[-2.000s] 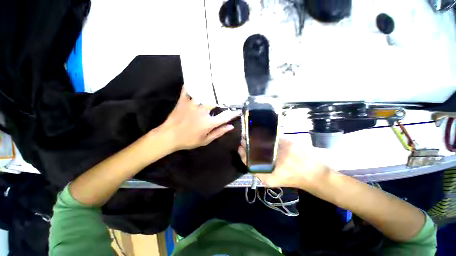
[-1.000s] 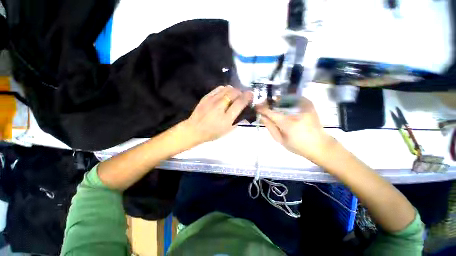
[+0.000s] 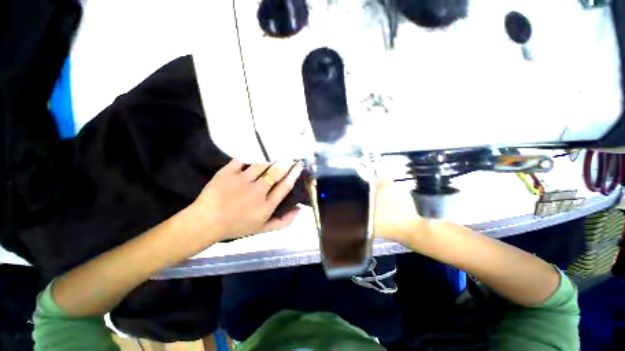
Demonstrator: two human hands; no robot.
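Observation:
The dark garment (image 3: 144, 137) is spread on the table left of the white machine head (image 3: 438, 82). My left hand (image 3: 247, 202), with a ring, holds its edge near the needle area, fingertips by the machine and thumb lower down. A dark, glossy rectangular part (image 3: 345, 223) stands in front of the stitching area and hides the needle and presser foot. My right hand (image 3: 392, 211) is just right of it; its fingers are hidden behind it, so its grip cannot be seen. A pale trim (image 3: 378, 277) hangs in loops below the table edge.
Right of the machine lie yellow-handled snips (image 3: 531, 182), a small tan-brown block (image 3: 558, 204) and dark-red scissor handles (image 3: 603, 171). The table's front edge (image 3: 274, 260) curves across below my hands. A blue basket (image 3: 458, 280) partly shows below it.
The view has shifted, and the machine head again covers the stitching area and the black thing to its right. My right fingers, visible a second ago, are now hidden. My left hand stays at the cloth edge.

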